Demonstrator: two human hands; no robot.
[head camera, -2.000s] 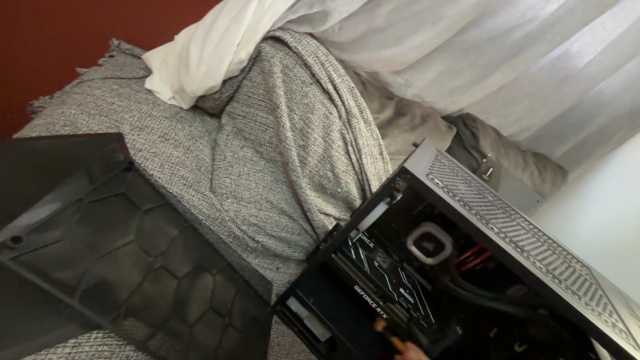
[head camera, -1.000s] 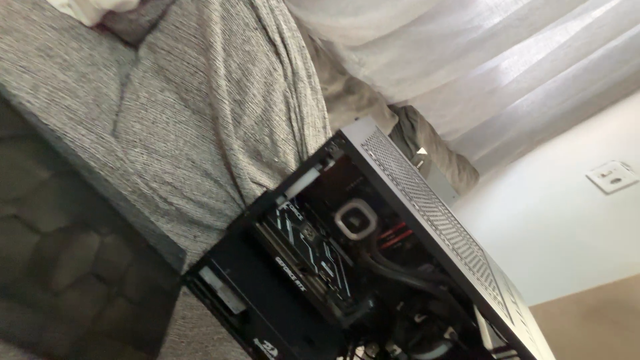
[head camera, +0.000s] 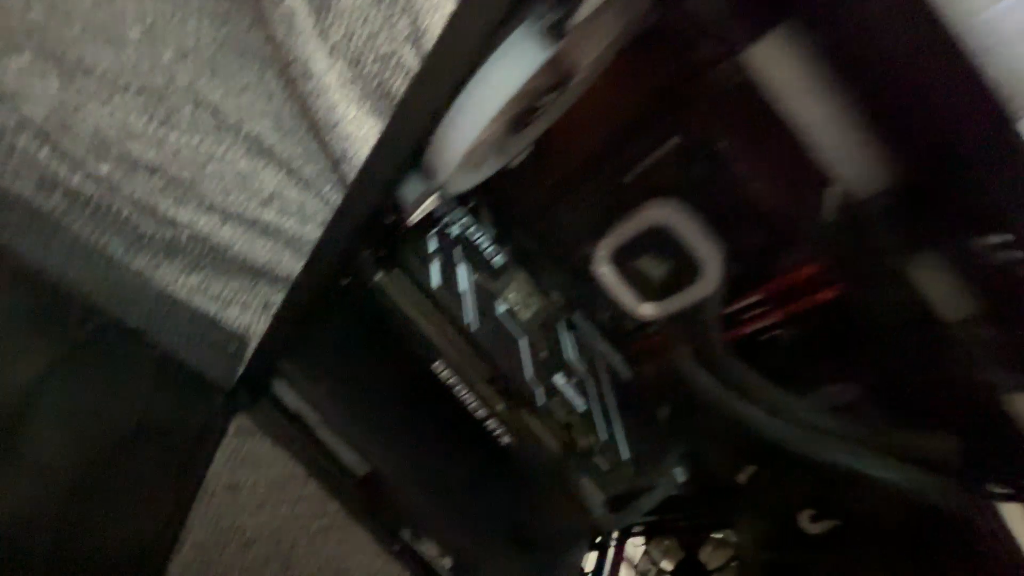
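Note:
Neither of my hands is in view. An open desktop computer case (head camera: pixel 320 264) fills most of the blurred head view, tilted. Inside it, a square, light-rimmed liquid cooler pump head (head camera: pixel 660 260) sits right of centre, with dark tubes (head camera: pixel 824 448) running from it to the lower right. Red memory modules or cables, too blurred to tell, lie beside it. Left of the pump is a motherboard (head camera: pixel 520 296) with pale line markings. Below that is a black graphics card (head camera: pixel 424 416) with lettering along its edge.
Grey woven fabric (head camera: pixel 160 144) lies at the upper left, against the case's edge. A dark panel (head camera: pixel 96 400) is at the lower left, with more fabric between it and the case. A pale strip of background shows at the upper right corner.
The view has moved much closer to the inside of the case. Fingertips seen near the graphics card two seconds ago are out of view.

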